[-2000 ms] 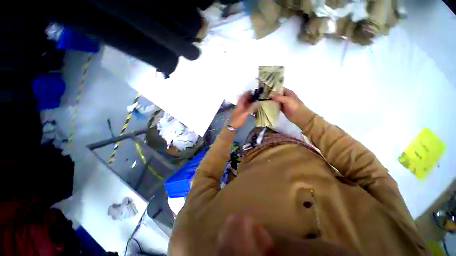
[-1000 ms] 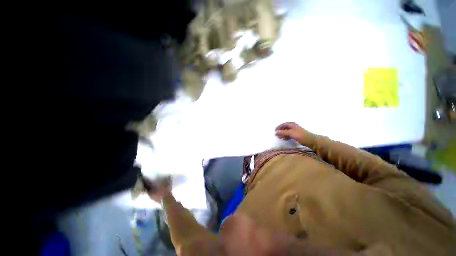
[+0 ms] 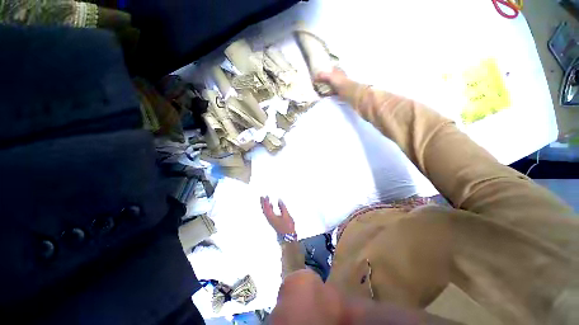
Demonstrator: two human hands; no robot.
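My right hand (image 3: 329,82) is closed on the near end of a rolled khaki bundle (image 3: 313,53) at the right side of the pile. My left hand (image 3: 278,217) is empty on the white pressing cloth (image 3: 317,168), fingers apart, near the table's front edge. Piled khaki bundles (image 3: 241,111) with white strips among them lie on the upper left of the table. A khaki bundle with a dark tie (image 3: 242,292) lies at the lower left. The yellow template (image 3: 485,92) lies on the right of the table.
Dark hanging garments (image 3: 70,184) with buttons fill the left side. Red and yellow scissors loops (image 3: 506,7) show at the top right. A metal iron rest (image 3: 564,47) and part of an iron (image 3: 571,86) are at the right edge. A blurred pinkish shape covers the bottom centre.
The tied bundle held in both hands at first has left them. My right hand has reached forward and taken a rolled bundle. My left hand has come back from the far left onto the table.
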